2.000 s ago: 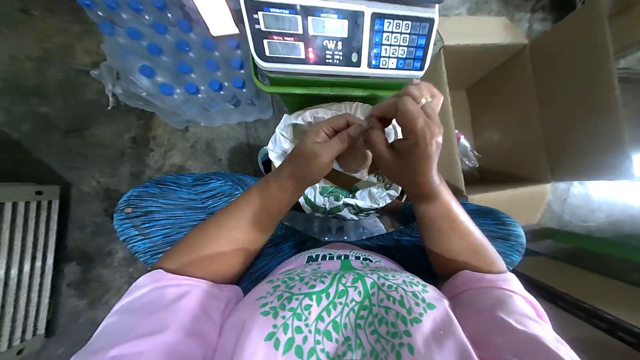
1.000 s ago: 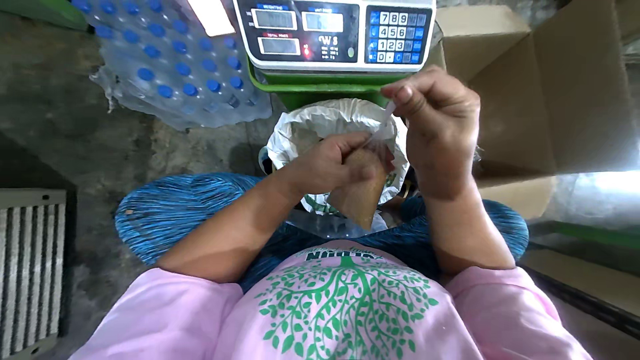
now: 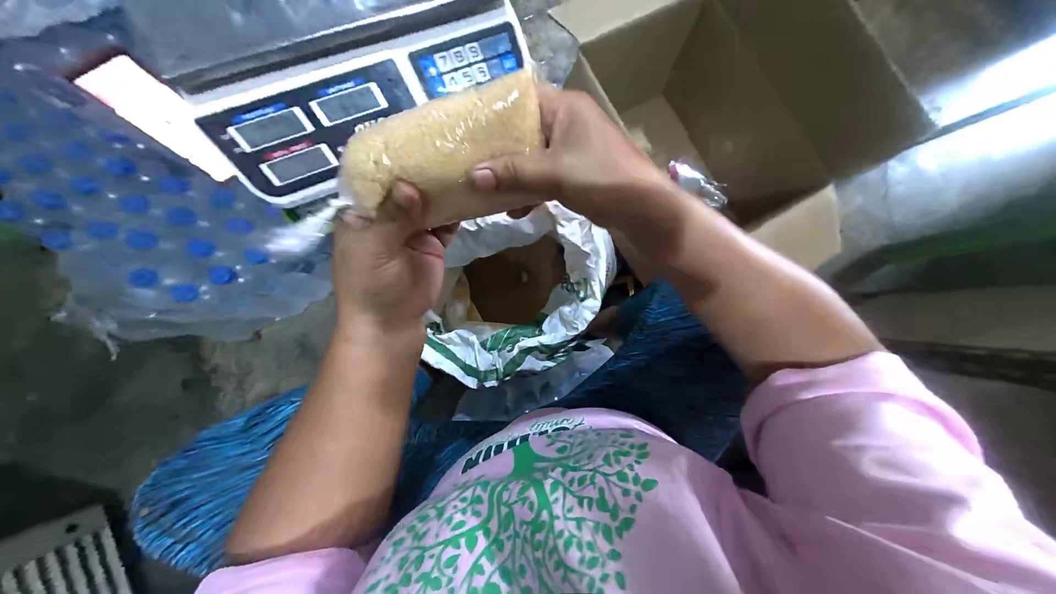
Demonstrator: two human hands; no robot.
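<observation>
Both hands hold a clear plastic bag of pale brown granules [image 3: 450,140], lying on its side in front of the digital scale [image 3: 309,111]. My left hand [image 3: 392,247] grips the end with the gathered plastic, its thumb on the lower face. My right hand [image 3: 569,157] wraps the wide right end, thumb across the front. The loose twisted top of the bag sticks out to the left and is blurred. Beneath the hands stands an open white sack [image 3: 586,305] with green print, brown material inside; my hands partly hide its upper rim.
Plastic-wrapped bottles with blue caps [image 3: 140,239] stand at the left. An open cardboard box [image 3: 784,107] is at the upper right, a shiny crumpled wrapper [image 3: 697,183] by its near side. A slatted grey panel [image 3: 66,553] lies at the lower left.
The bag hung upright over the sack a second ago; now it is raised and turned sideways before the scale. My right hand has moved from the bag's twisted top to its wide end. The view has tilted.
</observation>
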